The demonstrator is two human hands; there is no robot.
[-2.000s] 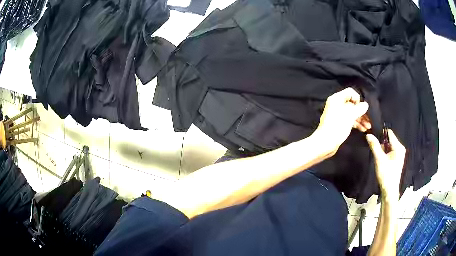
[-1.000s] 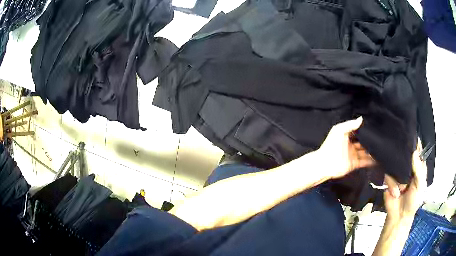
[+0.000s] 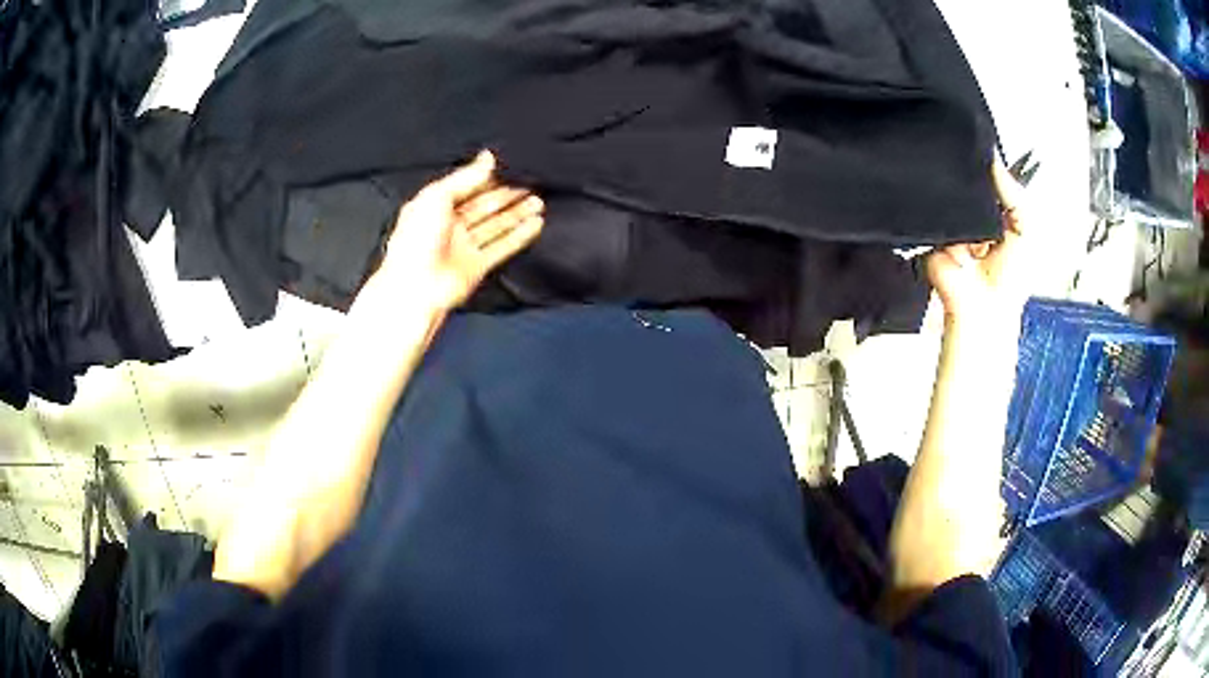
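The black garment [image 3: 597,133] lies spread before me, its hem running between my hands. A small white care label [image 3: 752,147] shows on the cloth. My left hand [image 3: 464,236] is at the hem with its fingers apart; the thumb lies at the cloth and no firm grip shows. My right hand [image 3: 978,252] pinches the hem's right corner. The dark pointed tips of the thread snips [image 3: 1022,168] stick out beside the right fingers; their handles are hidden.
A second pile of black garments [image 3: 60,225] lies at the left. The white tabletop [image 3: 1054,80] shows at the right. A blue plastic crate [image 3: 1081,404] stands low at the right. Dark cloth is heaped below at the lower left. A tray-like container [image 3: 1147,126] is at the upper right.
My hands have moved far apart, the left one leftward along the hem. The garment's lower edge is now stretched flat and the label shows. The view has shifted right, showing more of the crates.
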